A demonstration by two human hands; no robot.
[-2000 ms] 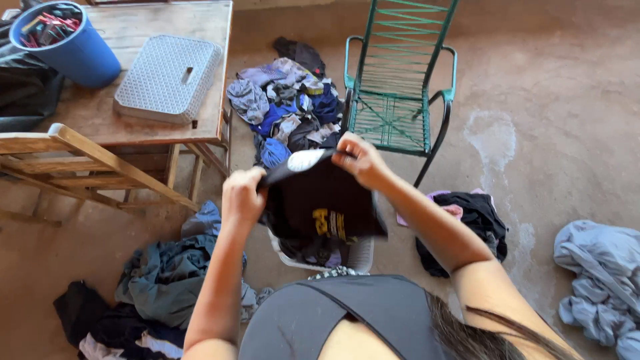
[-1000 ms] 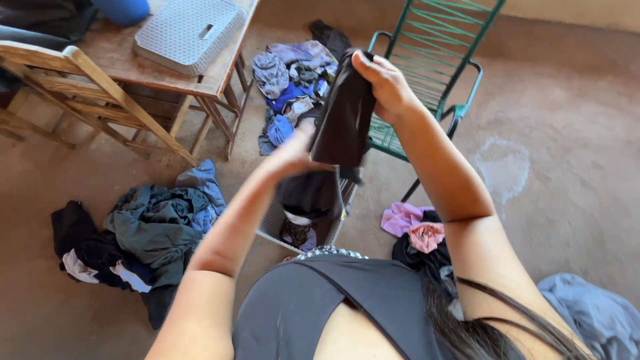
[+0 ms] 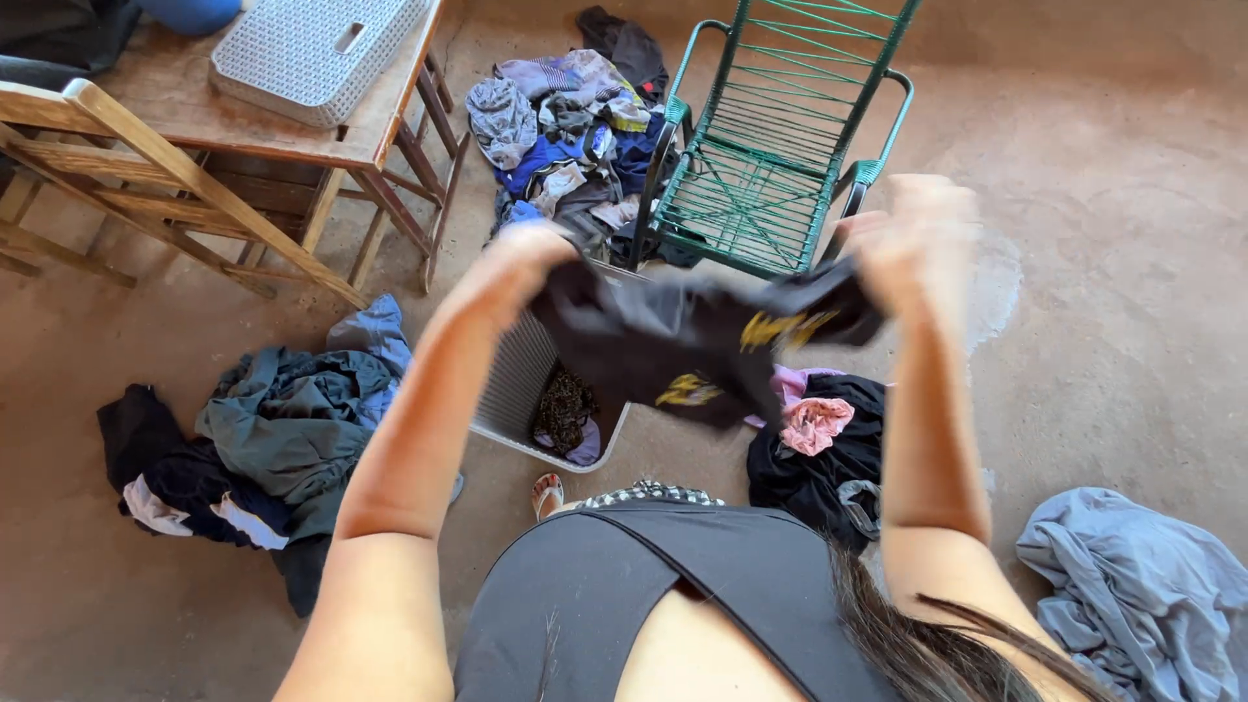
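Note:
A black garment with yellow print [image 3: 673, 341] hangs stretched between my two hands, blurred by motion. My left hand [image 3: 531, 255] grips its left end. At the right, my right hand [image 3: 912, 239] holds the other end; its fingers are badly blurred. Below and behind the cloth stands a grey plastic laundry basket [image 3: 512, 390], partly hidden by it, with a dark patterned cloth [image 3: 565, 405] and a lilac piece inside.
Clothes piles lie on the floor: a mixed one [image 3: 575, 136] beyond the basket, a green and dark one [image 3: 283, 419] left, black and pink clothes [image 3: 829, 458] and grey-blue cloth [image 3: 1136, 575] right. A green corded chair [image 3: 751, 195], wooden folding chair [image 3: 185, 180] and table [image 3: 292, 141] stand around.
The black garment, bunched narrow between my hands a second ago, is now spread wide. My hands have moved apart, the left one to the left and the right one to the right.

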